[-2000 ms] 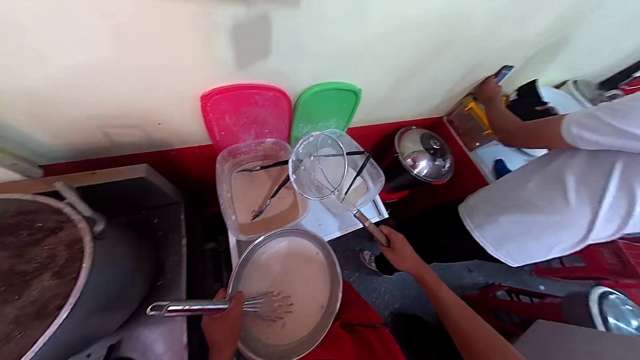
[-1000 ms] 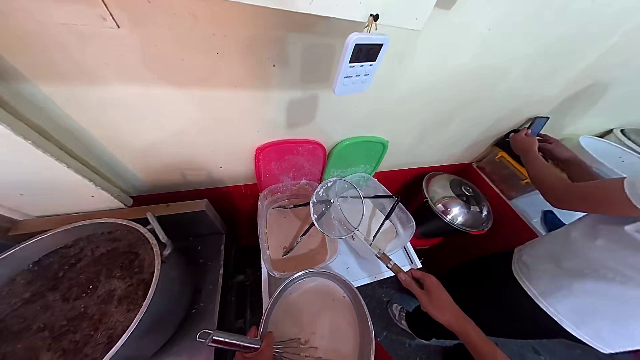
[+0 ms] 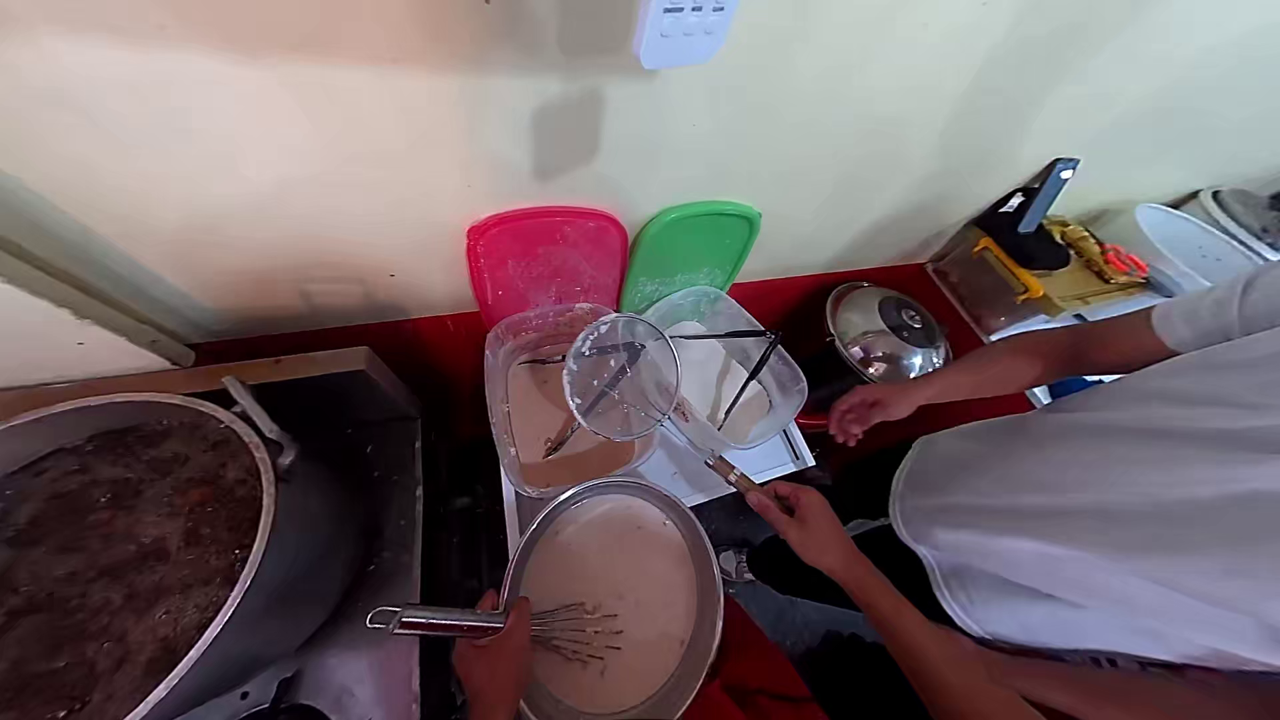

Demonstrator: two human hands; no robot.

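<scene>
My left hand (image 3: 492, 655) grips the rim of a metal bowl (image 3: 712, 600) of pale beige batter together with the handle of a wire whisk (image 3: 450, 621), whose wires rest over the batter. My right hand (image 3: 800, 520) holds the wooden handle of a round mesh strainer (image 3: 622, 377). The strainer hangs above two plastic tubs. The left tub (image 3: 500, 420) holds tan powder or batter, which I cannot tell; the right tub (image 3: 790, 390) holds a whiter flour-like substance. Dark utensils lie in both.
A large pot (image 3: 262, 480) of dark brown food stands at left. Pink (image 3: 548, 258) and green (image 3: 692, 250) lids lean on the wall. A lidded metal pot (image 3: 885, 330) sits at right, near a co-worker's hand (image 3: 875, 408). Behind that arm is a box with a phone (image 3: 1050, 195).
The co-worker's hand, at the phone a second ago, has come down towards the lidded pot, and the phone now stands on the box. My hands keep their holds.
</scene>
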